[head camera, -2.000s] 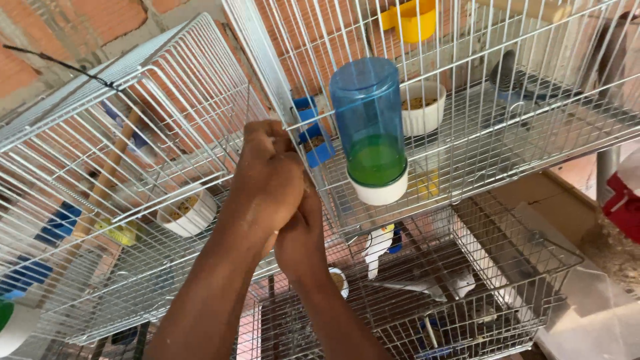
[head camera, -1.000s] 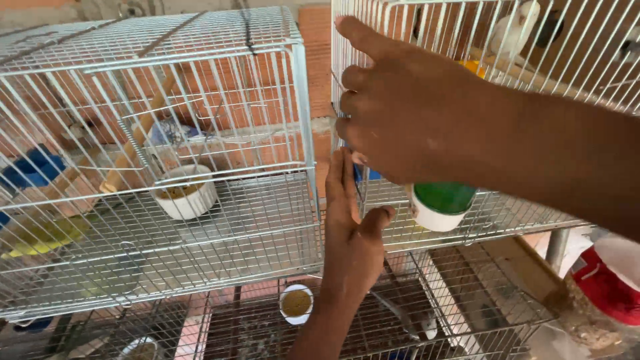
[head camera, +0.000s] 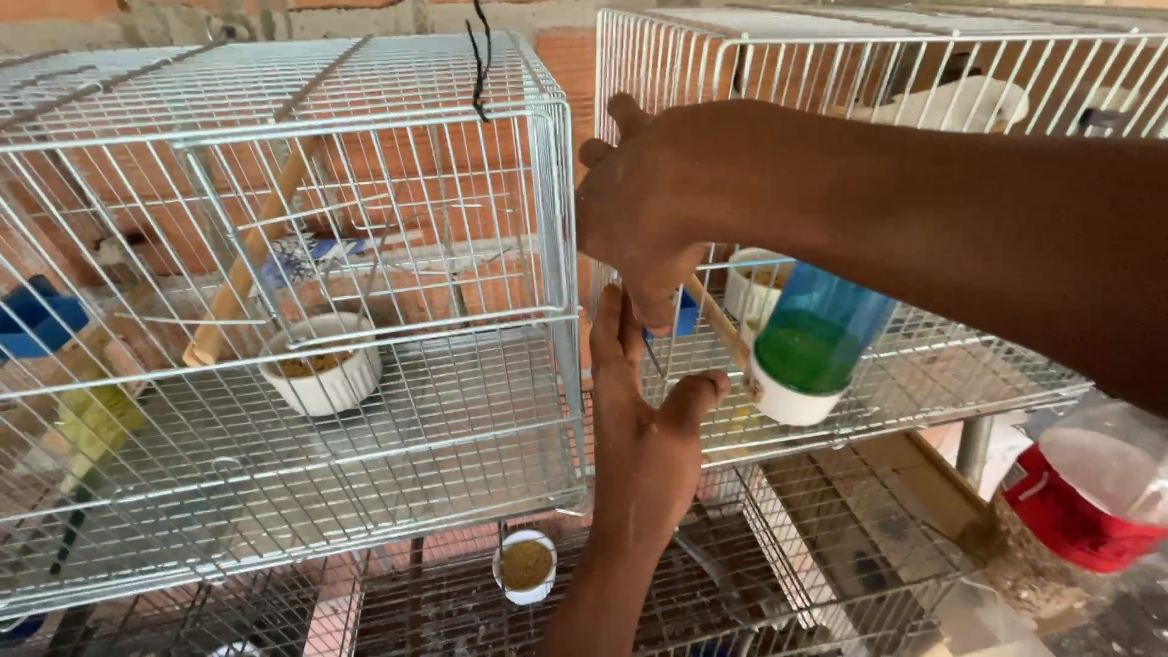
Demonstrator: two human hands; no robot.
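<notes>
My right hand [head camera: 648,214] reaches in from the right to the near left corner of the right wire cage [head camera: 776,38]; its fingers bend around the side bars, partly hidden. Below it, my left hand [head camera: 643,392] has its fingers stretched up along the same side and its thumb apart, with nothing seen in it. Both hands are close together at the fingertips. Just right of them are a blue plastic cup [head camera: 684,315], a wooden perch [head camera: 721,319] and a blue drinker [head camera: 808,351] with green lower part and white base, which my right forearm partly covers.
The left wire cage [head camera: 557,228] holds a white food bowl [head camera: 324,383], a wooden perch [head camera: 246,265] and a yellow-green bird [head camera: 96,420]. A white bird [head camera: 967,105] is in the right cage. Lower cages, a small seed bowl [head camera: 526,566] and a red-banded container [head camera: 1077,511] are below.
My hands were together at the cage corner, then separated, with my right arm crossing from the right. Since one second ago, my right hand's raised fingers have come lower along the side bars. The view has shifted.
</notes>
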